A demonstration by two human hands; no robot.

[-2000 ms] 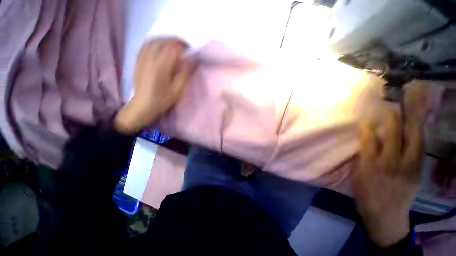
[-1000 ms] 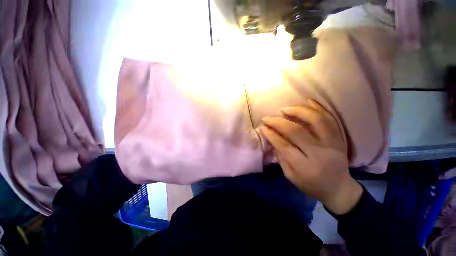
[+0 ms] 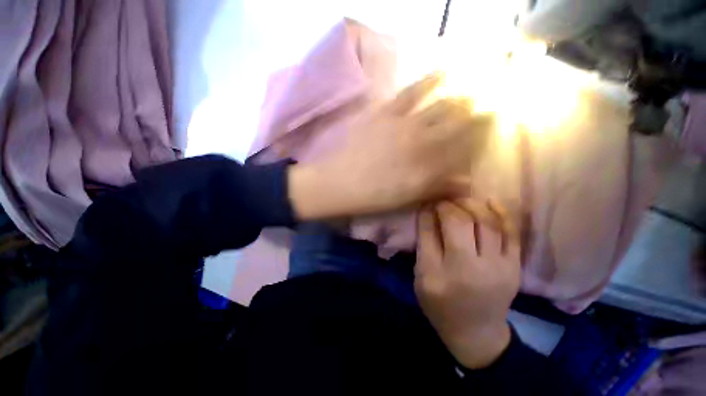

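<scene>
A dusty-pink garment panel point(image 3: 573, 224) lies across the white machine table, bunched in the middle, its right part smoother and hanging over the front edge. My left hand point(image 3: 387, 155) reaches across on top of the cloth, blurred, its fingertips in the lamp glare; whether it grips is unclear. My right hand point(image 3: 468, 267) is at the front edge of the cloth, just below my left hand, with bent fingers pinching the fabric. The needle area is lost in glare beside the sewing machine head point(image 3: 588, 23) at upper right.
A tall heap of pink folds point(image 3: 85, 108) drapes over the left table edge. A pale board point(image 3: 221, 274) with a pink piece is near my lap. A blue crate point(image 3: 627, 367) and more pink cloth point(image 3: 685, 363) are at lower right.
My left hand has come out from beneath the cloth and across to the middle. My right hand stays at the front edge. The cloth's left part is now folded and bunched.
</scene>
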